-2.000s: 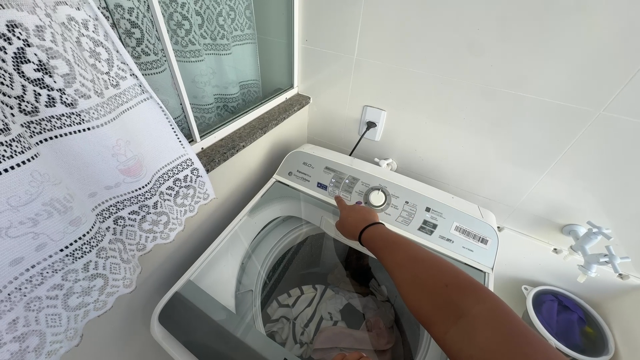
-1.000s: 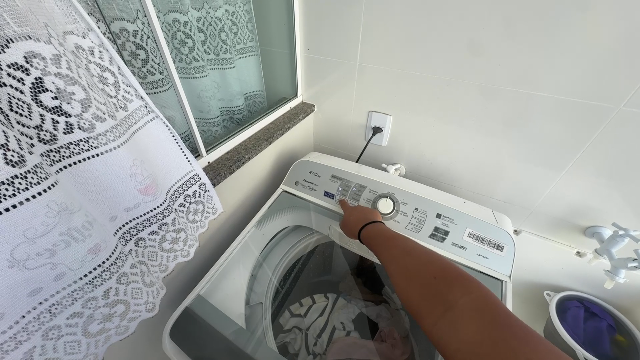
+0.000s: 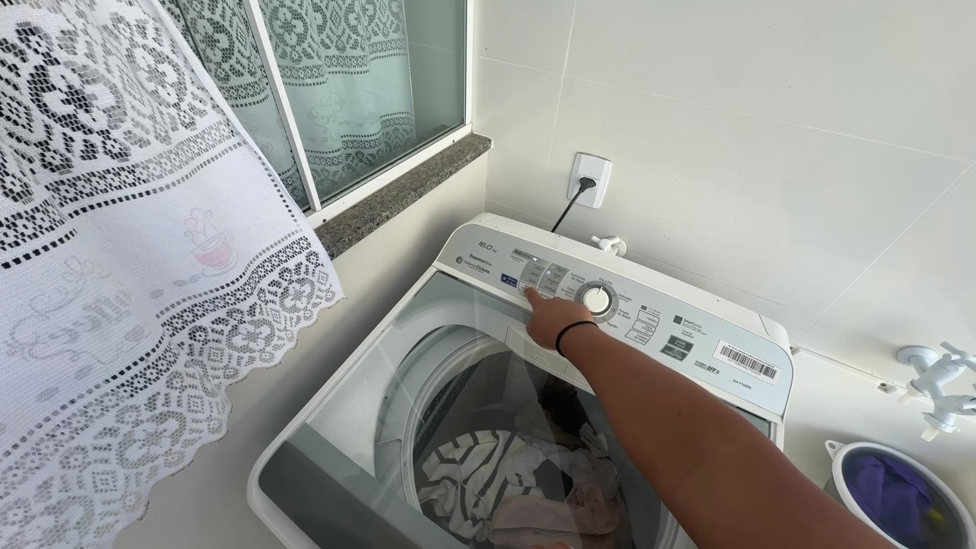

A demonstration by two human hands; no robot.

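My right hand point(image 3: 555, 319) reaches in from the lower right with a dark band at the wrist. Its index finger is extended and touches or hovers at the buttons on the left part of the control panel point(image 3: 663, 335), left of the white round dial point(image 3: 595, 300); it holds nothing. The panel belongs to a top-loading washing machine point(image 3: 293, 450), whose transparent lid is down. Through the lid I see a striped black-and-white cloth point(image 3: 473, 473) and a pink cloth point(image 3: 549, 518) in the drum. A skin-coloured sliver shows at the bottom edge; I cannot tell whether it is my left hand.
A white lace curtain point(image 3: 152, 252) hangs at the left, beside a window with a granite sill point(image 3: 412, 187). A black plug sits in a wall outlet point(image 3: 601, 179) behind the machine. White taps point(image 3: 942, 385) and a white bucket point(image 3: 839, 473) with purple cloth are at the right.
My right index finger stays near the same panel buttons, with no plain change in its pose. The lid stays down.
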